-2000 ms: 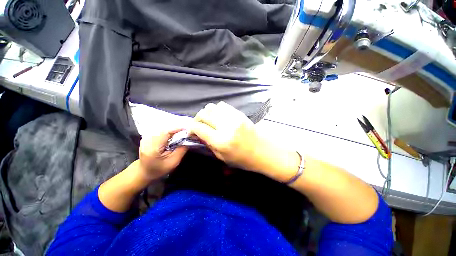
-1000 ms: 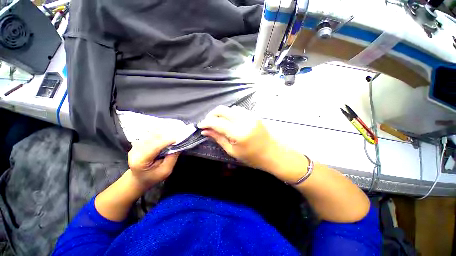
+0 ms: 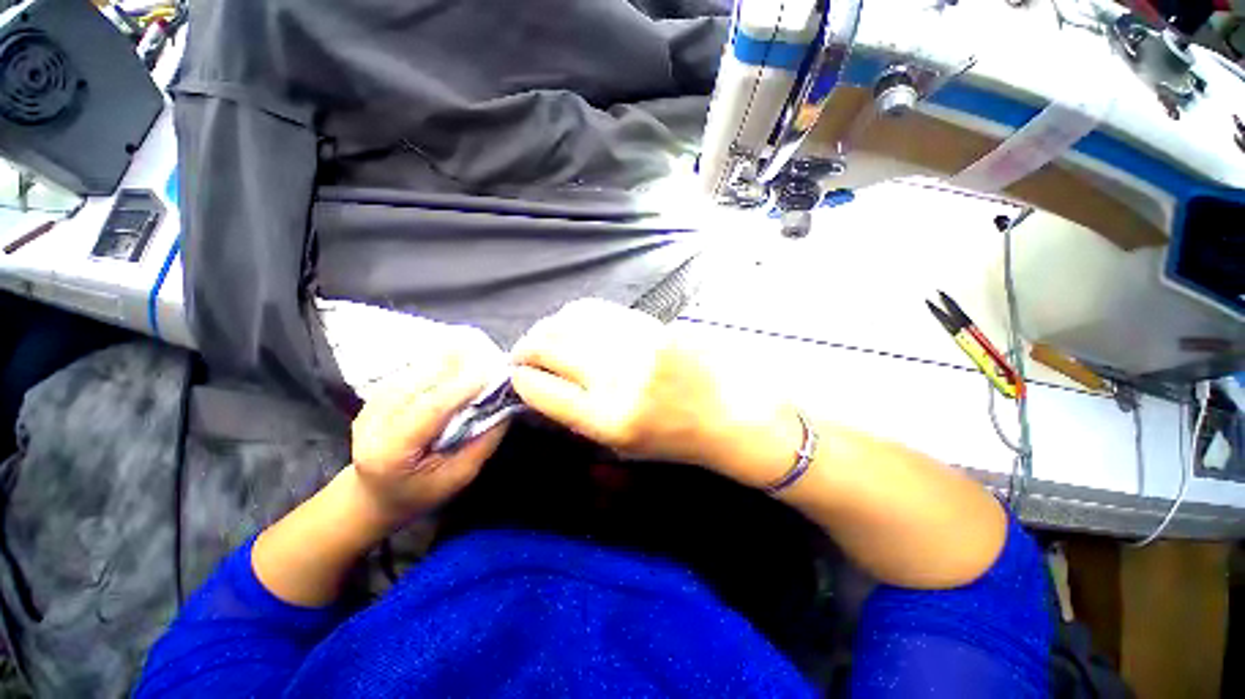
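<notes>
A dark grey garment [image 3: 451, 266] lies over the machine table, left of the needle area, with a white lining piece [image 3: 376, 339] at its near edge. My left hand [image 3: 426, 426] grips a folded edge of grey and pale cloth [image 3: 474, 417] near the table's front. My right hand [image 3: 614, 376] pinches the same folded edge just to the right, its fingers close to my left fingers. The fingertips and part of the fold are hidden. A finely textured grey strip [image 3: 665, 294] shows beyond my right hand.
The white sewing machine [image 3: 942, 116] stands at upper right, its presser foot [image 3: 796, 205] beyond my right hand. Snips [image 3: 976, 344] and a tan-handled tool [image 3: 1069, 366] lie right, near a hanging cord [image 3: 1013, 287]. Crumpled grey cloth [image 3: 96, 505] is at lower left; a dark vented box [image 3: 71, 96] is upper left.
Compared with one second ago, my right hand has moved left, closer to my left hand. Less of the folded edge shows between them. The garment on the table has hardly moved.
</notes>
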